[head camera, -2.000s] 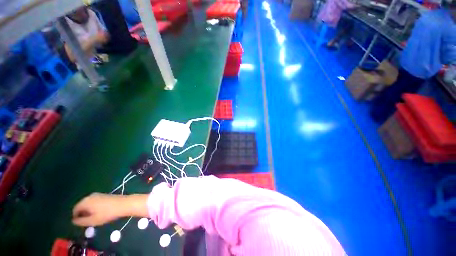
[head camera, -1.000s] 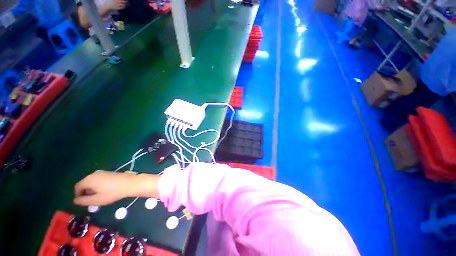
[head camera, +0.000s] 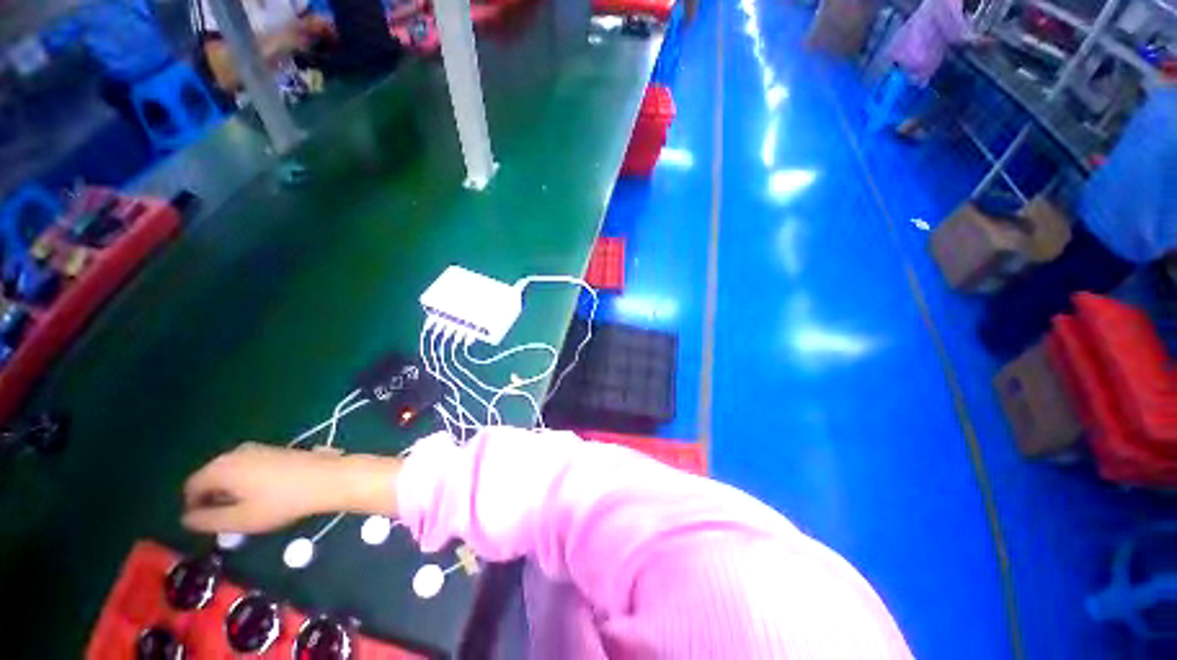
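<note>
My right hand (head camera: 245, 490), in a pink sleeve, is over the green bench with curled fingers, beside the leftmost charging puck (head camera: 230, 540). I cannot tell whether it holds anything. More white pucks (head camera: 298, 553) lie to the right on white cables. A red compartment tray (head camera: 123, 606), cut off by the bottom edge, holds several round black watch heads (head camera: 253, 623). A white multi-port charger (head camera: 471, 306) has several cables plugged in. A black pad (head camera: 398, 386) with a small red light lies below it. My left hand is not in view.
A long red tray (head camera: 78, 303) of parts is at the left. A white post (head camera: 465, 97) stands on the bench. Beside the bench are a black tray (head camera: 626, 374) and red trays (head camera: 648, 129). Cartons (head camera: 987, 245), stacked red trays (head camera: 1116, 387) and people are across the blue aisle.
The camera view has shifted, bringing the red tray of watch heads into view at the bottom. My right hand stays near the leftmost puck, its fingers still curled.
</note>
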